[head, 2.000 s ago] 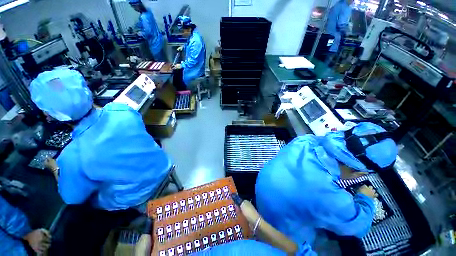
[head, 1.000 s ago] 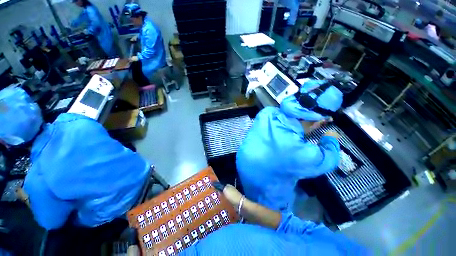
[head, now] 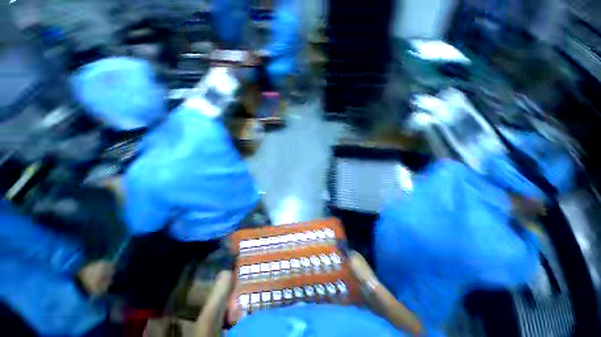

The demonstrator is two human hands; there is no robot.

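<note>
A reddish-brown fixture board point(head: 290, 285) is at the bottom centre, blurred. It bears three rows of small silver-white parts with dark centres. My left hand point(head: 221, 293) is at the board's left edge and my right hand point(head: 361, 266) is at its right edge, so the board is held between them. My fingertips are blurred or hidden by the board. A blue sleeve covers the board's near edge.
A person in blue point(head: 191, 174) is on the left, another point(head: 455, 230) close on the right, and a third point(head: 39, 276) at the lower left. A floor aisle point(head: 290, 158) runs ahead between them. A black bin point(head: 339, 214) with silvery rows and a dark stack point(head: 359, 59) stand beyond.
The view has swung left and blurred, so the surroundings sit further right in the picture. The board is now nearly square to me and further right in view, still between both hands.
</note>
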